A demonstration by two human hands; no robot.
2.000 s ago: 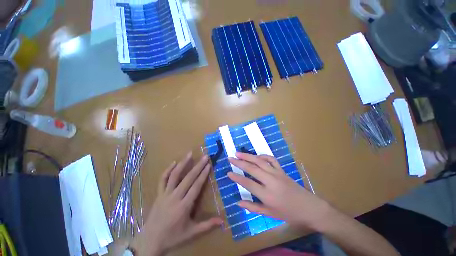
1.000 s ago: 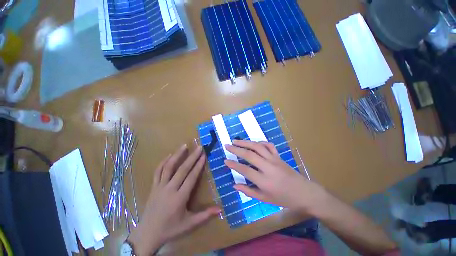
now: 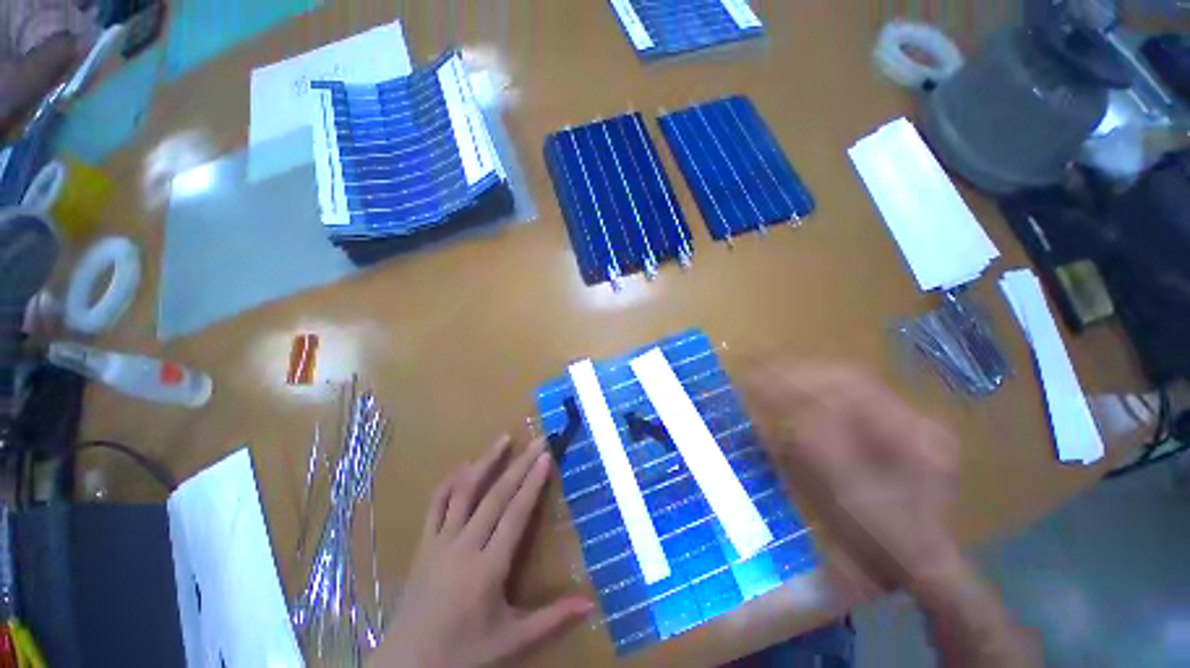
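A blue solar cell panel [image 3: 613,489] with thin pale lines lies on the tabletop before me. Two white strips, one on the left [image 3: 620,470] and one on the right [image 3: 705,450], lie lengthwise on it. A small black piece [image 3: 646,427] lies between the strips, and another [image 3: 566,424] is at the panel's left edge. My left hand [image 3: 489,561] lies flat with fingers apart, its fingertips at the panel's left edge. My right hand [image 3: 868,457] is blurred, just right of the panel; whether it holds anything is unclear.
Tabbed cell stacks [image 3: 620,196] and a curved panel stack [image 3: 405,150] lie further back. Loose ribbon [image 3: 346,522] and white sheets [image 3: 235,561] are at left, with a bottle [image 3: 137,376]. White strips [image 3: 920,202], short ribbon [image 3: 959,346] and a grey rounded device [image 3: 1018,111] are at right.
My right hand has lifted off the panel and moved right, uncovering the strips and a black piece. My left hand stays at the panel's left edge. The view has shifted, showing more of the back.
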